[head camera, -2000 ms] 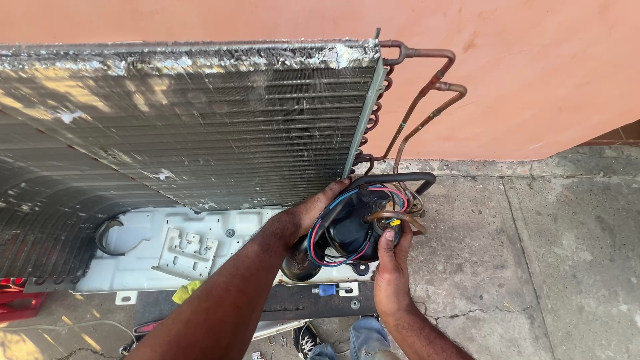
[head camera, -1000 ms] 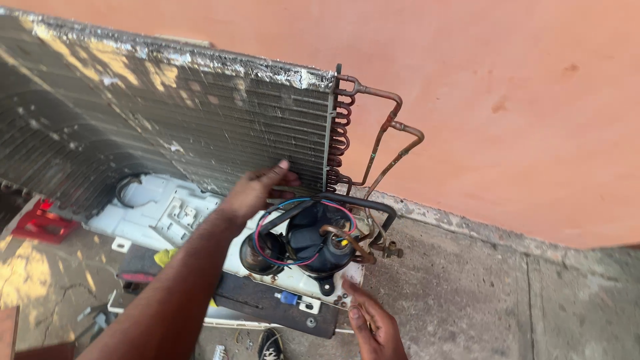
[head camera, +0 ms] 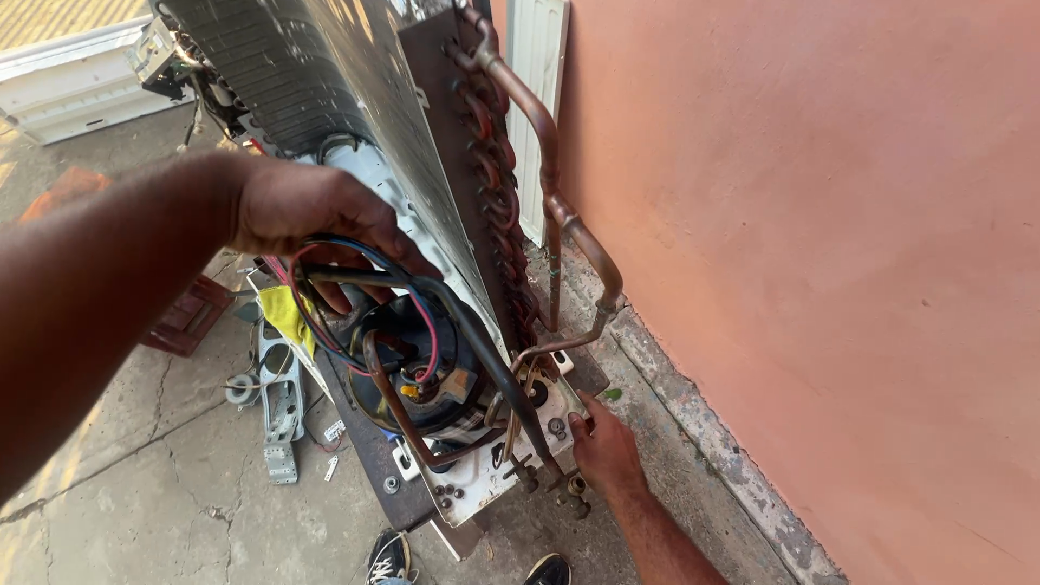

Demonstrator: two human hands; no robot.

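Note:
My left hand point(head camera: 325, 223) reaches over the compressor point(head camera: 414, 366), its fingers curled around a black-sleeved pipe point(head camera: 479, 325) beside a loop of blue, pink and black wires point(head camera: 296, 301). My right hand point(head camera: 605, 443) is at the edge of the white base pan point(head camera: 479, 487), thumb and fingertips close together on that edge, near the brass valves point(head camera: 573, 487). Behind the compressor stands the finned condenser coil point(head camera: 390, 106), with its dark end plate point(head camera: 455, 162) and copper bends. Bare copper pipes point(head camera: 589, 252) run down on its right side.
A pink wall point(head camera: 796, 244) rises on the right, with a white panel point(head camera: 536, 122) leaning there. On the concrete floor at left lie a metal bracket point(head camera: 280, 406) and a reddish crate point(head camera: 187, 317). A yellow cloth point(head camera: 284, 317) hangs beside the base. Shoes point(head camera: 388, 556) show below.
My left hand has moved from beside the coil to the pipe over the compressor. My right hand, apart from the unit one second ago, is at the base pan's edge. The view has swung strongly.

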